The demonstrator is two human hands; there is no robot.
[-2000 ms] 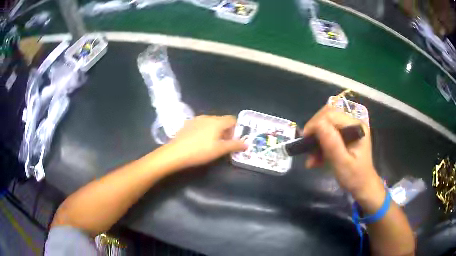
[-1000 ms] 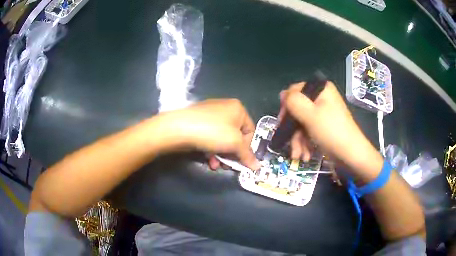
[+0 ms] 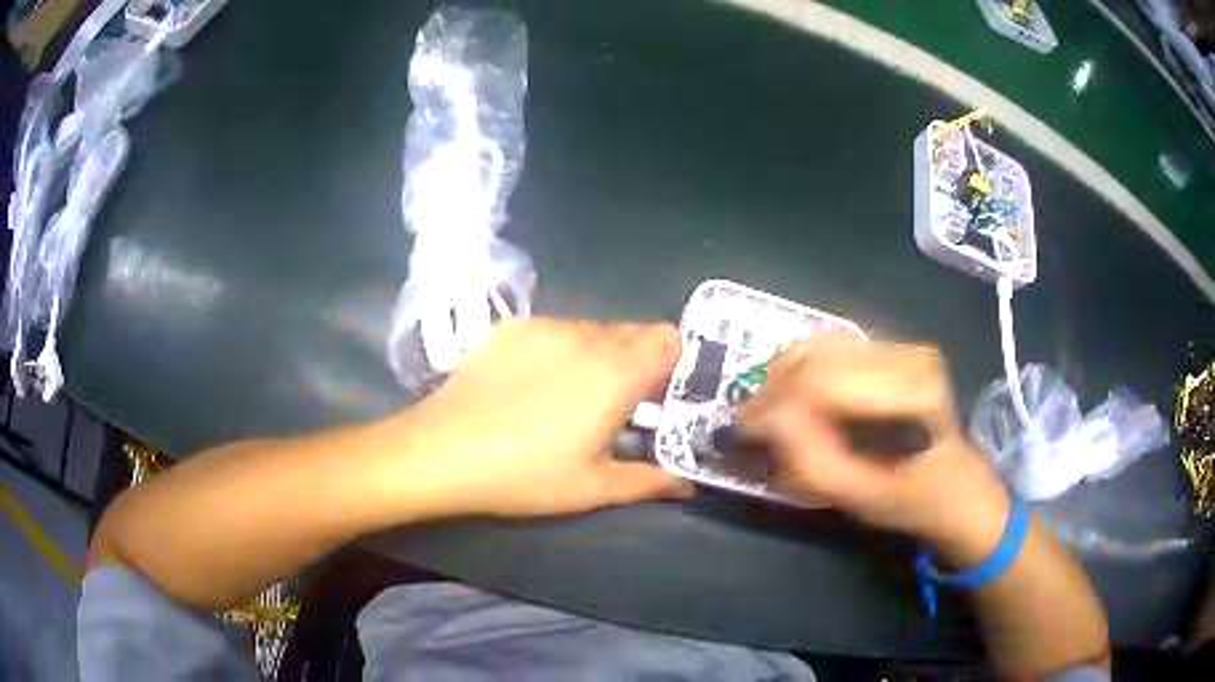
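An open white power strip housing (image 3: 710, 309) lies on the dark mat in front of me, with a black module and green circuit board inside. My left hand (image 3: 573, 413) holds the housing's left side, with the white cord end at its fingers. My right hand (image 3: 866, 433) is over the housing's right part, blurred, and holds a dark tool (image 3: 890, 437). The tool's tip is low in the housing near the front edge; what it touches is unclear. A bagged white cord (image 3: 460, 200) lies behind my left hand.
A second open housing (image 3: 925, 200) with its cord and plastic bag (image 3: 1066, 433) lies at the right. Bagged cords (image 3: 80, 187) lie at the far left. The green conveyor (image 3: 1119, 120) with its pale rail runs across the back right. Brass strips (image 3: 1198, 426) are at the right edge.
My left hand has moved from inside the housing to its left side. My right hand has moved down and right, and the tool now lies nearly flat. The housing has shifted slightly and turned.
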